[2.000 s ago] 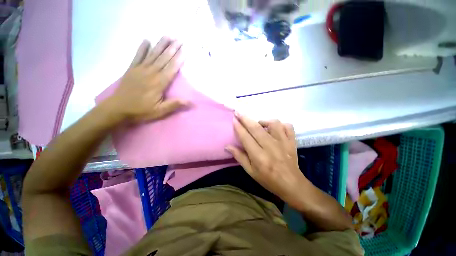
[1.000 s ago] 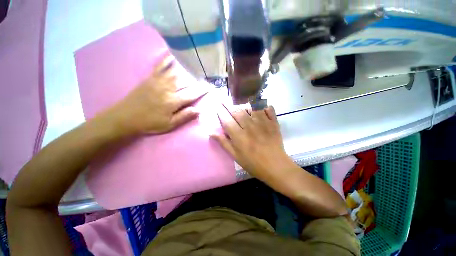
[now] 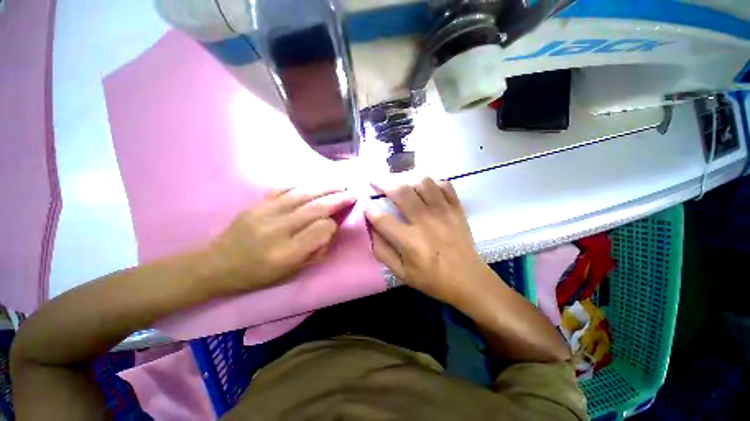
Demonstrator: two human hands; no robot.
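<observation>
A large pink garment panel [image 3: 189, 164] lies flat on the white table under the sewing machine's head. My left hand [image 3: 284, 234] rests on the panel, its fingertips pinching the cloth just in front of the needle area. My right hand [image 3: 423, 238] is at the panel's right edge, thumb and fingers bent on the cloth close to my left fingertips. The sewing machine [image 3: 600, 45] is white with a blue stripe. Its shiny chrome guard [image 3: 308, 82] hangs above my fingers. Bright lamp glare hides the needle and presser foot.
A stack of cut pink panels [image 3: 23, 156] lies at the far left. A black box [image 3: 534, 100] sits on the bed behind the machine head. Below the table edge are a blue crate [image 3: 215, 370] with pink pieces and a green basket [image 3: 650, 304] with red, yellow, white and pink scraps.
The machine has come into view over the panel. My left hand has moved from the panel's far part towards me, its fingertips now near my right hand's. My right hand has stayed near the panel's right edge.
</observation>
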